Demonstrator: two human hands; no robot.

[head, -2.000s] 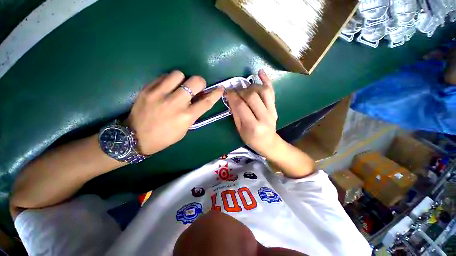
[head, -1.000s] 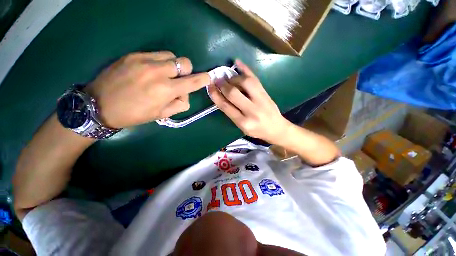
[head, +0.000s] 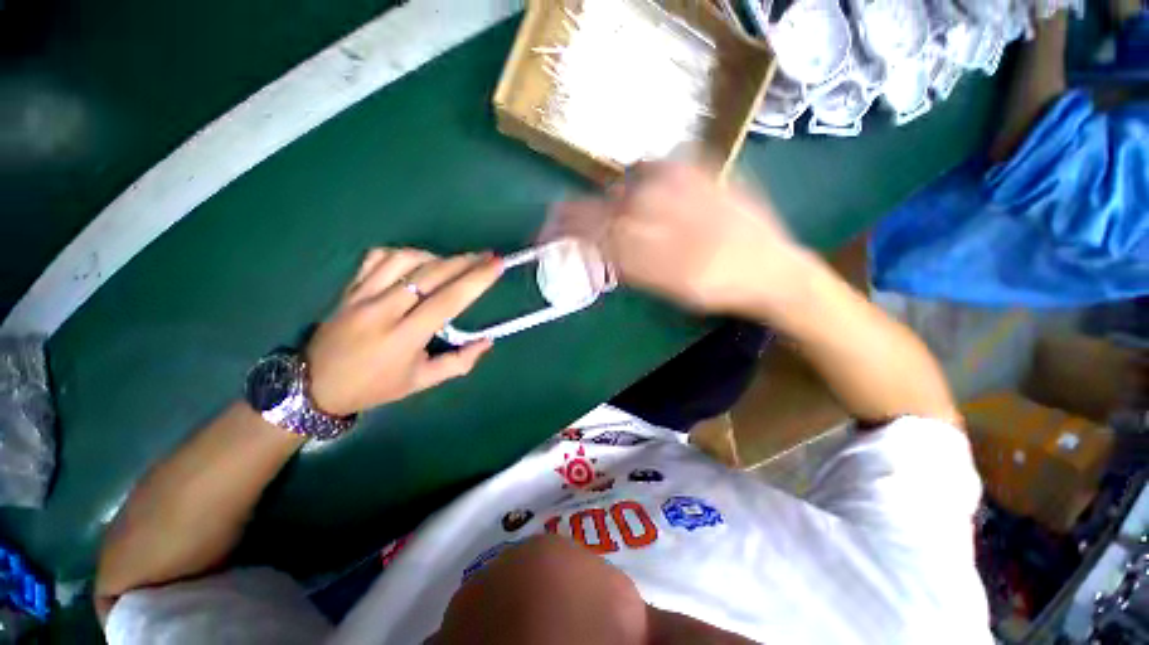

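Observation:
A white loop-shaped housing [head: 510, 330] is held over the green tabletop, its rounded end [head: 563, 275] to the right. My left hand [head: 391, 321], with a ring and a wristwatch, grips the open end of the loop between fingers and thumb. My right hand [head: 680, 239] is motion-blurred at and above the rounded end, near the front corner of the small carton. Its fingertips are too blurred to show whether they hold anything. The open carton [head: 554, 141] contains many thin whitish strips [head: 630, 82].
Overlapping housings [head: 838, 57] lie right of the carton. A person's blue clothing [head: 1008, 227] is at the right. A curved white line [head: 189, 189] crosses the green tabletop [head: 252, 252]. A clear bag [head: 23, 416] and blue bundle [head: 23, 586] are at the left edge. Brown cartons are below the table edge.
My right hand has moved off the rounded end, up and right toward the carton. My left hand has shifted to grip the loop's open end. The view has shifted, showing more of the carton.

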